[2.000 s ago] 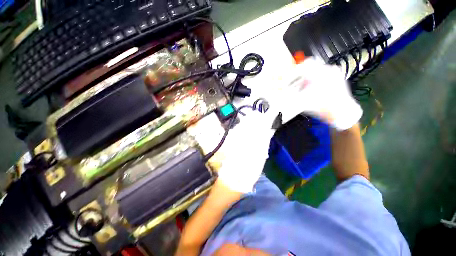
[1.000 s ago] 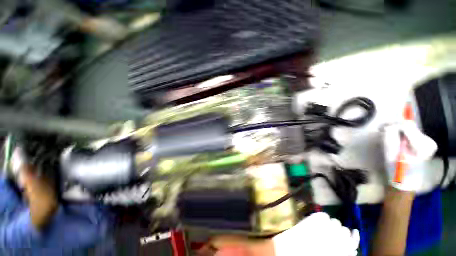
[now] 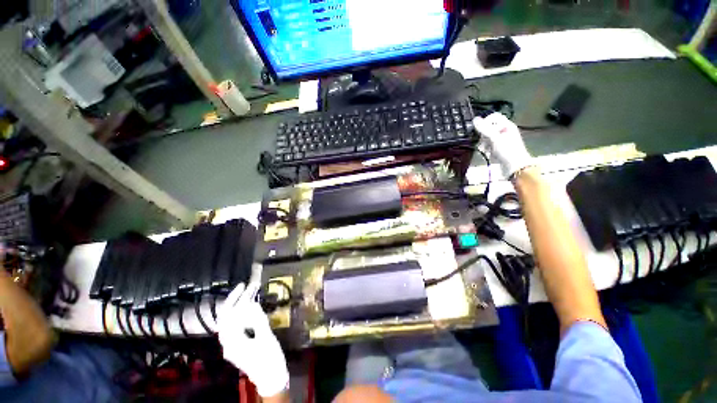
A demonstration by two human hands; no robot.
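Observation:
Two black power adapters lie on the film-covered test fixture (image 3: pixel 369 241): the rear adapter (image 3: pixel 356 201) on the upper plate, the front adapter (image 3: pixel 375 291) on the lower plate, each with a cord running right. My left hand (image 3: pixel 251 340), in a white glove, is at the fixture's left edge by the end of the left adapter row (image 3: pixel 177 264). A small dark spot shows on it; whether it holds something is unclear. My right hand (image 3: pixel 503 143), also gloved, reaches to the right end of the black keyboard (image 3: pixel 373 132). Its fingertips are small and unclear; no orange stick shows.
A lit monitor (image 3: pixel 354 31) stands behind the keyboard. More black adapters (image 3: pixel 648 201) stand in a row at right, cords hanging in front. A single black adapter (image 3: pixel 569 104) and a small black tray (image 3: pixel 497 52) lie beyond. Another person's arm (image 3: pixel 22 319) is at left.
The view has swung up and shows the monitor. My right hand has moved from the right-hand adapters to the keyboard. My left hand has moved from the fixture's right side to its left edge.

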